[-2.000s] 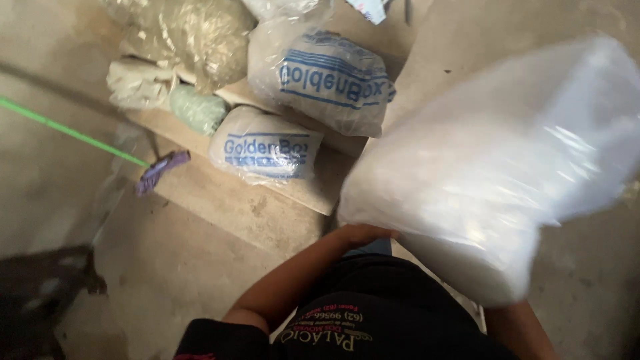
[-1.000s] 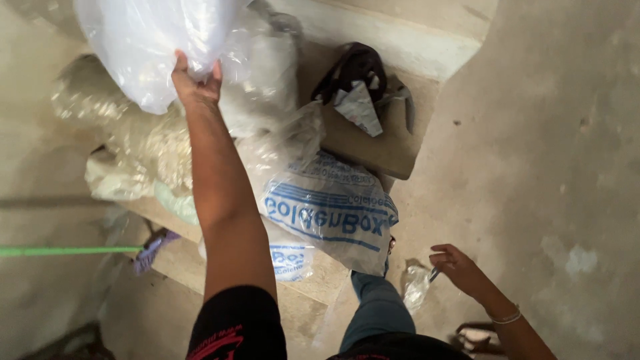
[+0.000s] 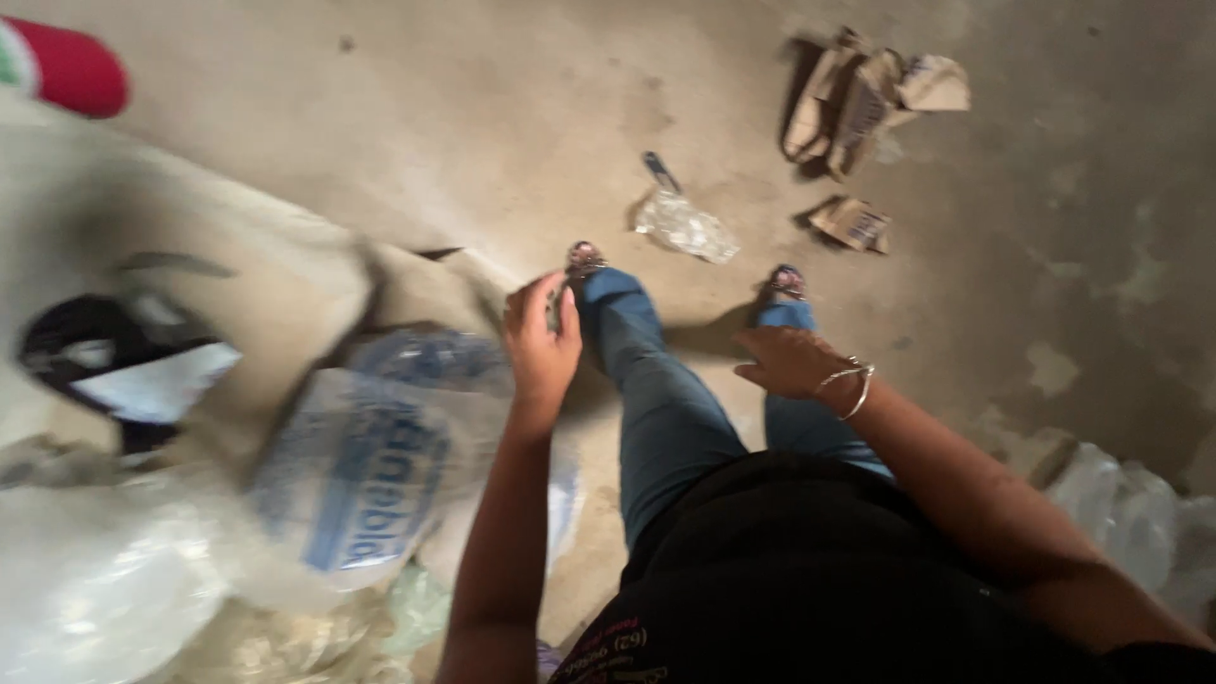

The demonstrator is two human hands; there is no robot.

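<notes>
My left hand (image 3: 541, 337) is raised over the floor beside my leg, fingers apart and holding nothing. My right hand (image 3: 793, 361), with a silvery bracelet at the wrist, hangs in front of my other leg and appears empty. Nearest my left hand lies a plastic bag with blue print (image 3: 356, 475). On the floor beyond my feet is a crumpled clear plastic bag (image 3: 689, 228), with a small dark object (image 3: 660, 171) touching its end. A large whitish plastic bag (image 3: 104, 570) lies at the lower left, partly blurred.
Crumpled brown paper pieces (image 3: 855, 104) and a smaller brown piece (image 3: 852, 223) lie on the concrete floor. A black item (image 3: 81, 351) with a pale sheet (image 3: 161, 385) rests on a ledge at left. A red roll-like object (image 3: 71, 66) is at upper left, clear plastic items (image 3: 1111, 513) at lower right.
My left hand has let go of the white plastic bag it held a second ago and has drawn back toward my legs. The view has swung to show more floor.
</notes>
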